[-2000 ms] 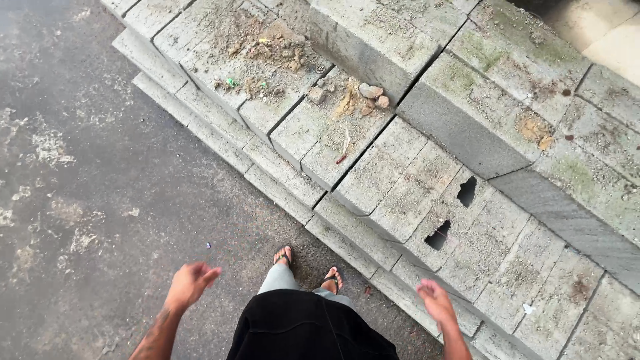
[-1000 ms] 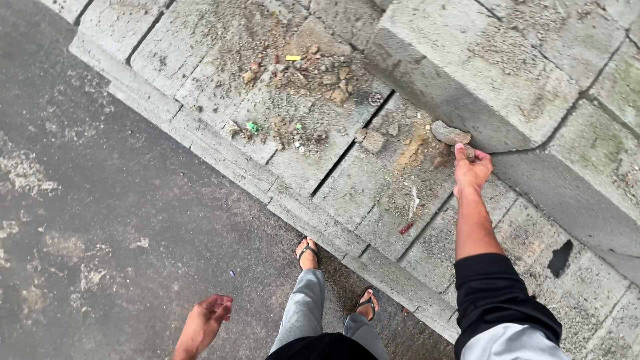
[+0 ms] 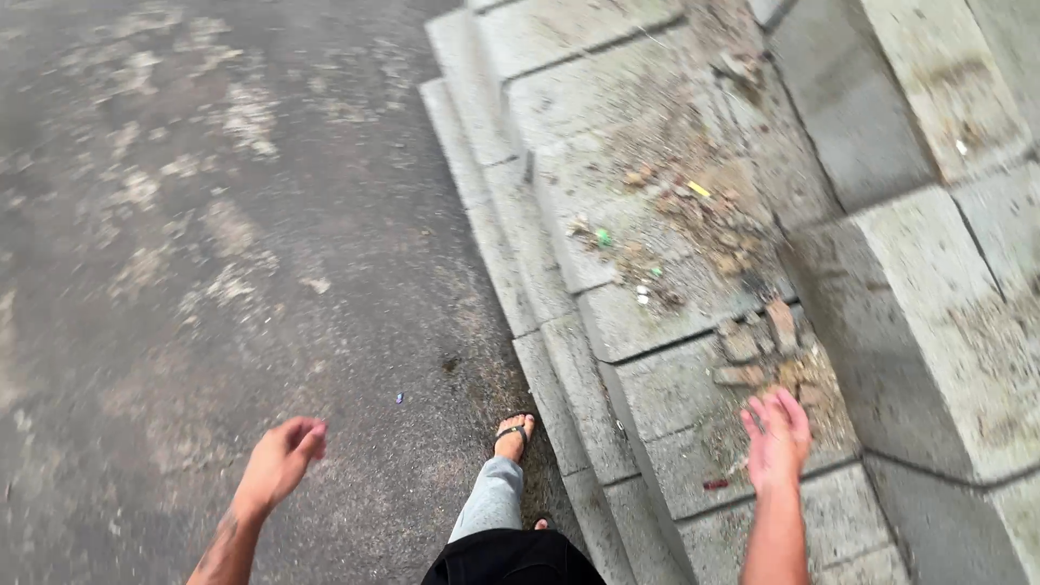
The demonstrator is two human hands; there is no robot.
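My right hand (image 3: 777,431) is above the concrete block steps, just below a cluster of stone pieces (image 3: 739,340). Its fingers are apart and nothing shows in it. A reddish stone piece (image 3: 782,325) lies among them, next to sandy dirt (image 3: 812,378). My left hand (image 3: 286,459) hangs over the dark pavement with its fingers curled; it touches nothing, and whether the fingers close fully is unclear. The view is slightly blurred.
Concrete steps (image 3: 573,366) rise to the right of the pavement (image 3: 244,341). Dirt with a yellow scrap (image 3: 699,188) and a green scrap (image 3: 603,236) covers one tread. A dark red scrap (image 3: 716,484) lies lower. My sandalled foot (image 3: 513,435) stands beside the lowest step.
My right hand was at a grey stone by the riser one second ago; now it is away from it, with fingers apart. The view has turned strongly.
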